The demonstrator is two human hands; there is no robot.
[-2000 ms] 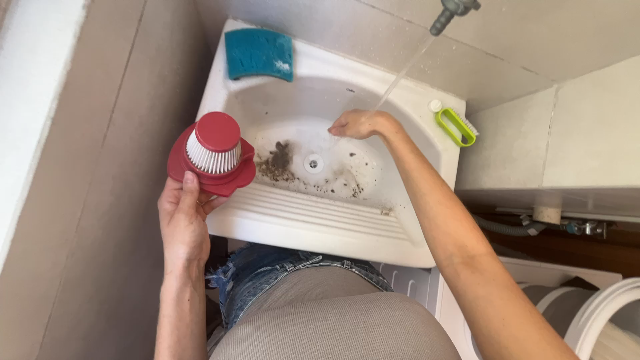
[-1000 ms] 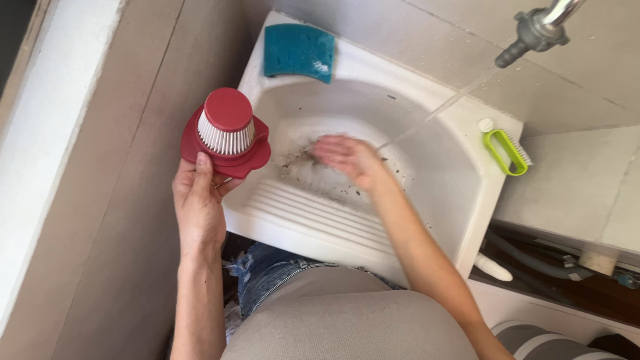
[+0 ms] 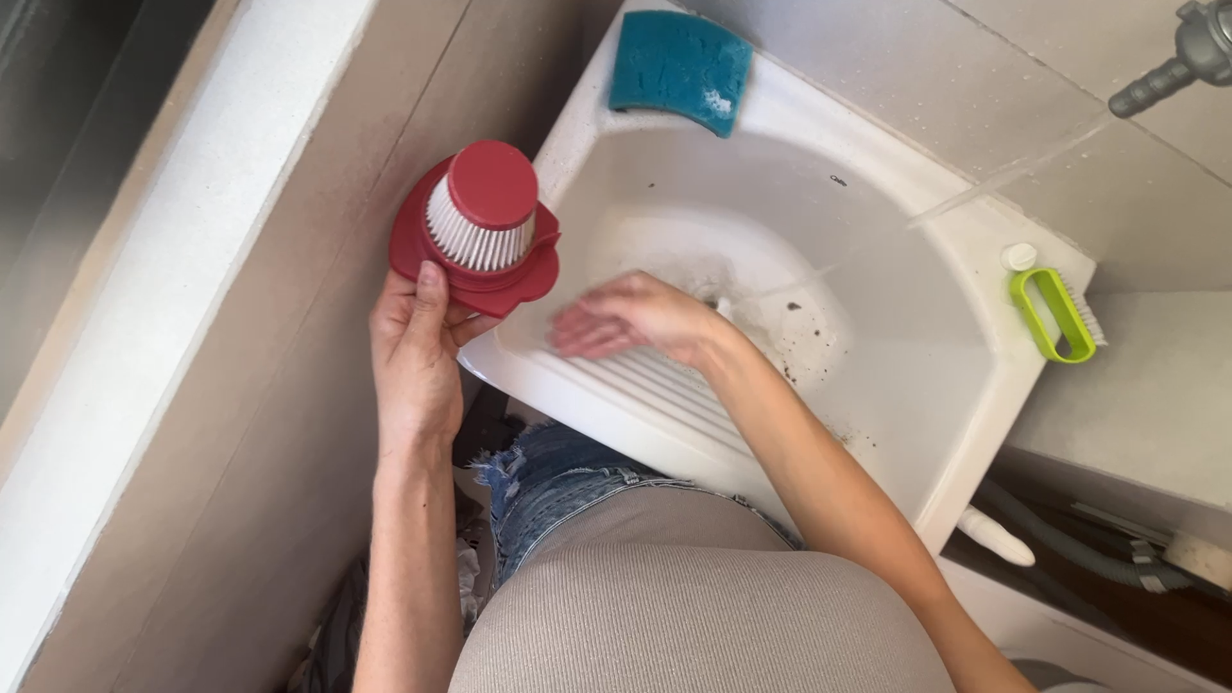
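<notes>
My left hand (image 3: 423,332) grips the rim of a red plastic vacuum filter (image 3: 493,185), its white pleats and round red cap facing up, beside the sink's left edge. Over the ribbed front slope of the white utility sink (image 3: 881,111) is my right hand (image 3: 635,318), blurred, with nothing seen in it and its fingers pointing toward the filter. Dark specks of dirt lie on the sink bottom around the drain, which my right hand partly hides. A thin stream of water runs into the basin from the grey tap nozzle (image 3: 1160,85).
A wet blue sponge (image 3: 680,67) rests on the sink's back left corner. At the right corner are a lime-green handled brush (image 3: 1051,318) and a small white round cap (image 3: 1018,256). Tiled walls flank the sink; a grey hose (image 3: 1068,544) runs below at right.
My right hand has moved left, from the middle of the basin toward the filter. Much of the dark dirt near the drain has gone. My left hand keeps hold of the filter. The view has shifted.
</notes>
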